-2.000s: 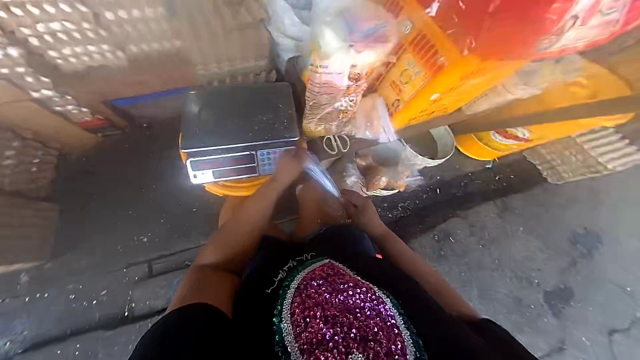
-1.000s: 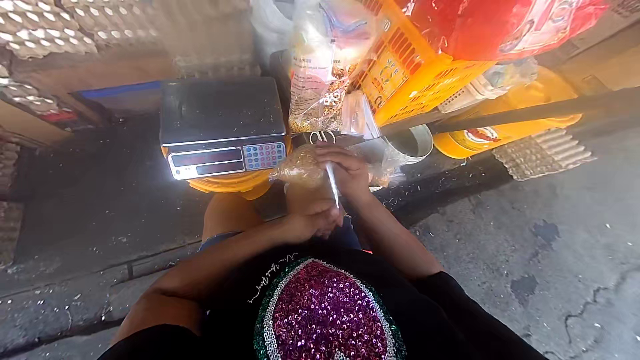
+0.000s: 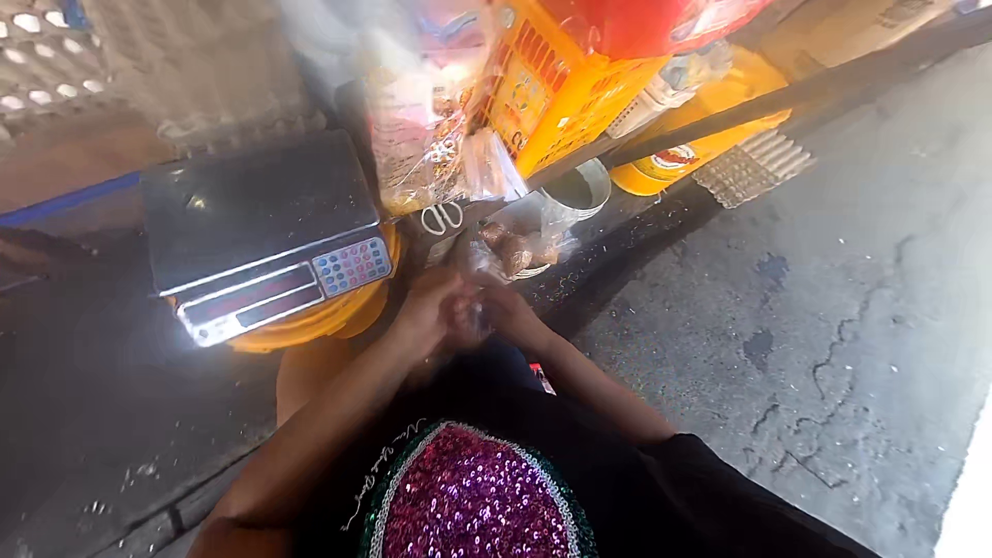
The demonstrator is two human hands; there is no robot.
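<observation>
My left hand (image 3: 435, 304) and my right hand (image 3: 500, 306) meet above my lap, both blurred. Something clear, perhaps plastic, shows between them, but its shape cannot be told. Just beyond my right hand lie clear plastic bags with brown contents (image 3: 515, 252), over a round container. White-handled scissors (image 3: 442, 218) lie beyond my hands, beside a large printed plastic bag (image 3: 411, 139). To the left, a digital scale (image 3: 263, 209) rests on a yellow-orange round support (image 3: 341, 318).
An orange plastic crate (image 3: 570, 85) stands ahead, with a red plastic bag (image 3: 659, 27) on it. A pail (image 3: 581, 190), a yellow container (image 3: 647, 177) and egg trays (image 3: 756, 167) stand to the right. More egg trays (image 3: 209, 70) are stacked at the upper left.
My hands have come together; one second ago they were apart, with a thin white strip between them. That strip no longer shows plainly.
</observation>
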